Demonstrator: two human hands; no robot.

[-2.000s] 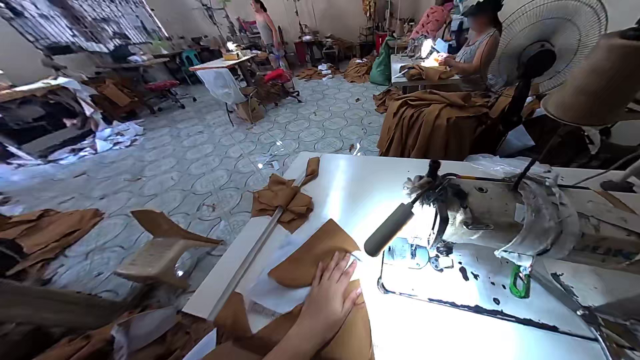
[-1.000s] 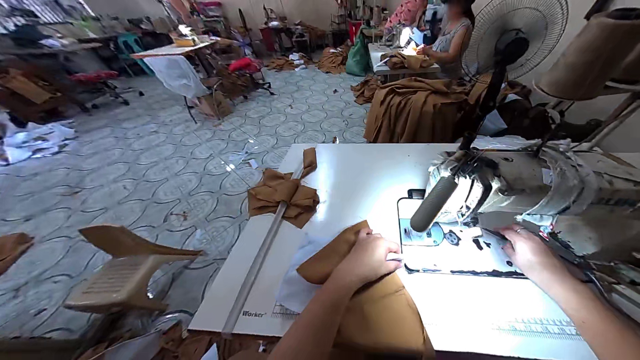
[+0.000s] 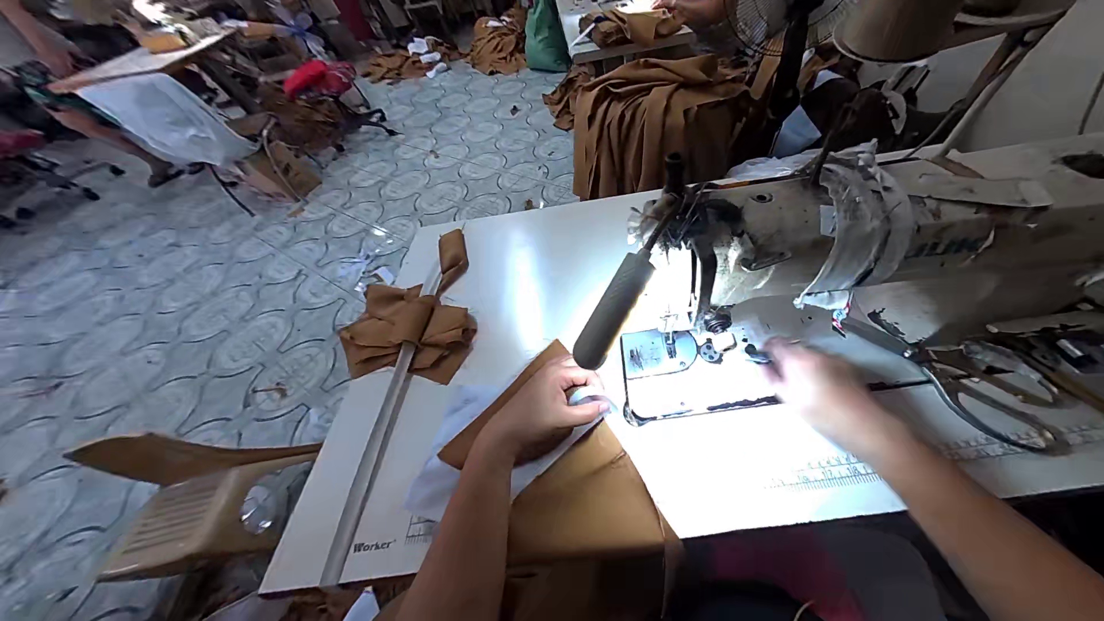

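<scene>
My left hand (image 3: 543, 404) grips the edge of a brown fabric piece (image 3: 595, 492) at the table's front, with white material (image 3: 444, 457) lying under and beside it. Something pale shows between the thumb and fingers. My right hand (image 3: 802, 375), blurred, is over the bed of an industrial sewing machine (image 3: 966, 241), right of the needle plate (image 3: 660, 354), close to a small dark object (image 3: 756, 353); whether it holds anything is unclear. A dark-handled lamp or rod (image 3: 614, 310) slants down between the hands, left of the needle.
Scissors (image 3: 992, 401) lie right of my right hand. On the white tabletop (image 3: 509, 259), a bundle of brown cloth (image 3: 410, 332) rests over a metal strip (image 3: 371, 474). A beige plastic chair (image 3: 194, 517) stands left. Brown fabric (image 3: 655, 121) is heaped behind the table; other people are partly visible beyond.
My right hand, out of view two seconds ago, has moved left across the machine bed since one second ago. My left hand has gone from lying flat on the brown fabric to gripping its edge.
</scene>
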